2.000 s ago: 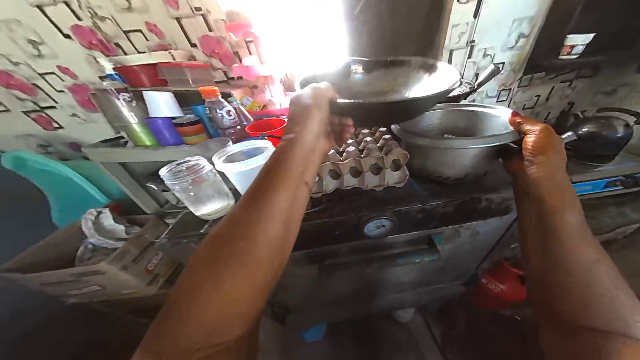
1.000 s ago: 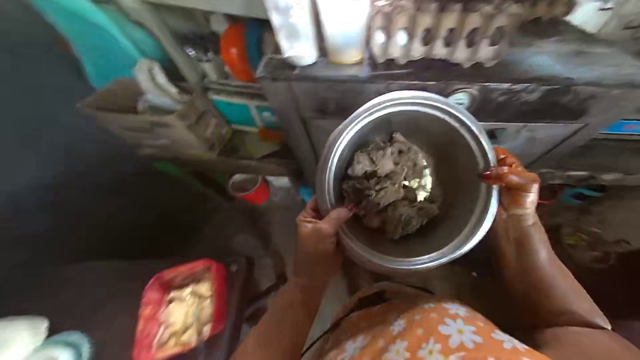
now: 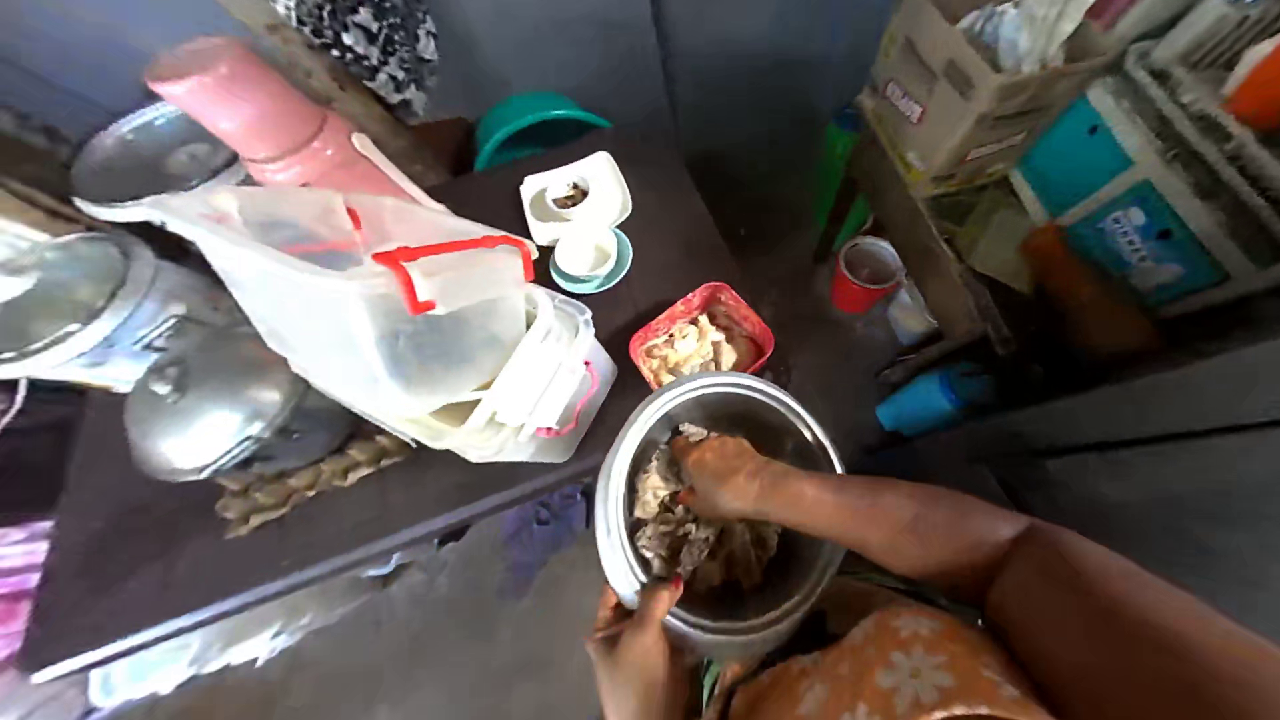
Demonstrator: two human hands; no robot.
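A round metal pot (image 3: 610,500) sits low in front of my body, tilted a little, with brownish-grey pieces of food, perhaps cooked meat, (image 3: 740,555) inside. My left hand (image 3: 640,645) grips its near left rim, thumb over the edge. Reaching in from the right, my right hand (image 3: 725,475) is down in the pot on the food; its fingertips are partly hidden, so whether they hold a piece is unclear. Just beyond the pot, on the dark table, stands a red plastic container (image 3: 755,325) with pale food pieces (image 3: 695,348).
The dark table (image 3: 470,500) carries plastic containers under a clear bag (image 3: 330,300), a lidded metal pot (image 3: 215,395), a pink container (image 3: 250,110) and small bowls (image 3: 590,255). To the right are a red cup (image 3: 867,272), a blue container (image 3: 930,398) and a cardboard box (image 3: 950,90).
The view has swung from the stove to the table. Both hands held the pot's rim a second ago; now my right hand is inside it while the left still holds the rim.
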